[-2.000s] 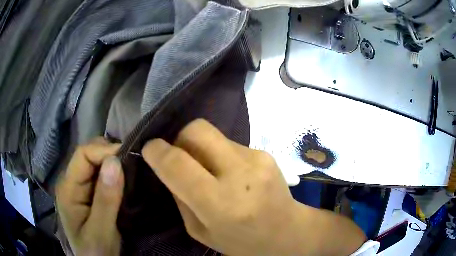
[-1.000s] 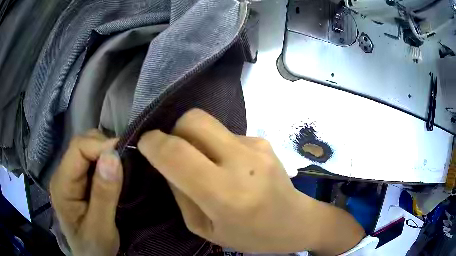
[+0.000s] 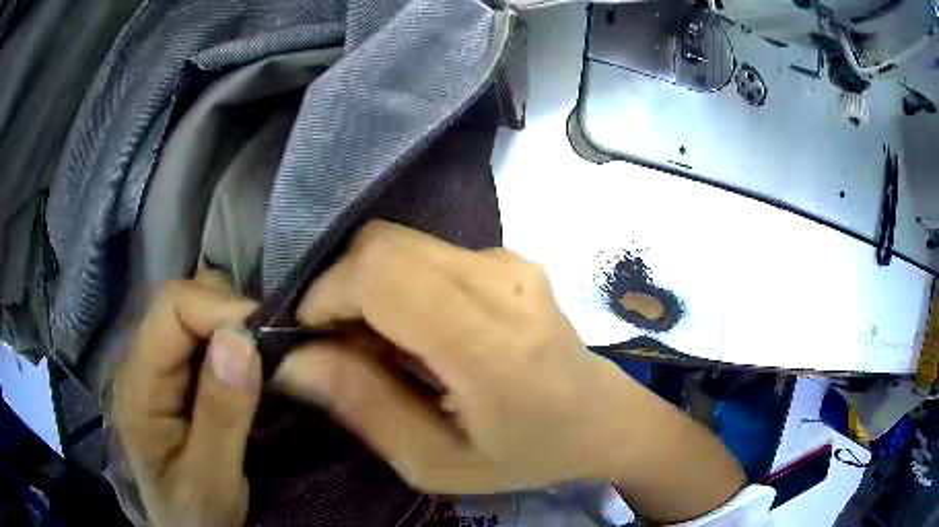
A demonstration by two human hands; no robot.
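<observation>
A grey ribbed garment (image 3: 350, 144) lies in front of me, with its dark brown-black side (image 3: 453, 175) to the right of a narrow seam edge (image 3: 345, 221). My left hand (image 3: 190, 396) pinches the lower end of this edge between thumb and index finger. A thin bright glint, seemingly a needle (image 3: 276, 329), sticks out from the edge to the right. My right hand (image 3: 453, 350) is at its right end, index finger above and blurred thumb below, apart from each other. Whether hidden fingers grip the needle cannot be seen.
The white machine table (image 3: 556, 226) is at the right, with a worn brown patch (image 3: 642, 306). The metal machine bed (image 3: 721, 154) is beyond it, with a slim black tool (image 3: 888, 206) on it. A dark, red-edged phone (image 3: 798, 475) and a blue object (image 3: 746, 424) are at lower right.
My right thumb has moved down, away from the index finger, and more of the thin glint shows. My left hand keeps its pinch. The view has shifted slightly.
</observation>
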